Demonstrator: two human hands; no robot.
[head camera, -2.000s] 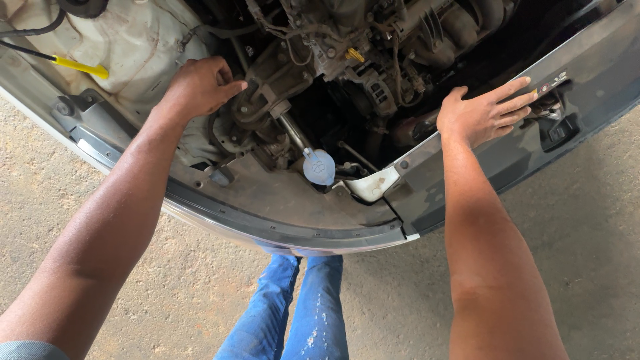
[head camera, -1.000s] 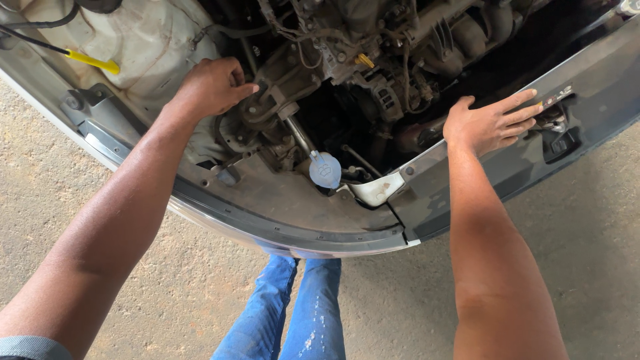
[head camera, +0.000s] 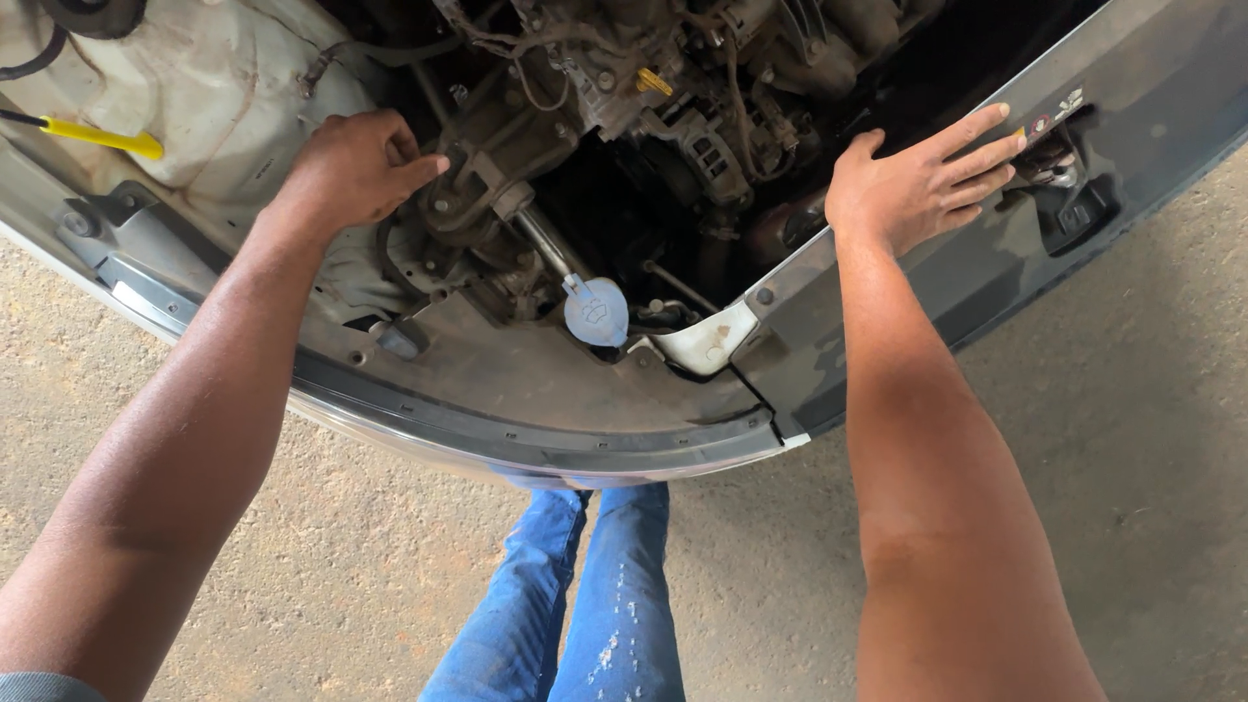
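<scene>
My left hand (head camera: 366, 168) is over the left side of a car's engine bay, its fingers curled and its thumb pointing right; whether its fingertips grip anything is hidden. My right hand (head camera: 921, 183) lies spread with its palm on the car's front panel (head camera: 1160, 88), holding nothing. Between the hands are the engine (head camera: 624, 68), a metal tube (head camera: 542, 239) and the light blue washer fluid cap (head camera: 596, 312), which bears a windshield symbol. A yellow dipstick handle (head camera: 655, 82) shows on the engine.
A yellow plastic handle (head camera: 102, 137) on a black rod lies at the left by the pale inner fender (head camera: 210, 88). The curved bumper edge (head camera: 546, 450) runs across the front, above my jeans (head camera: 624, 604). A hood latch opening (head camera: 1072, 195) is right of my right hand.
</scene>
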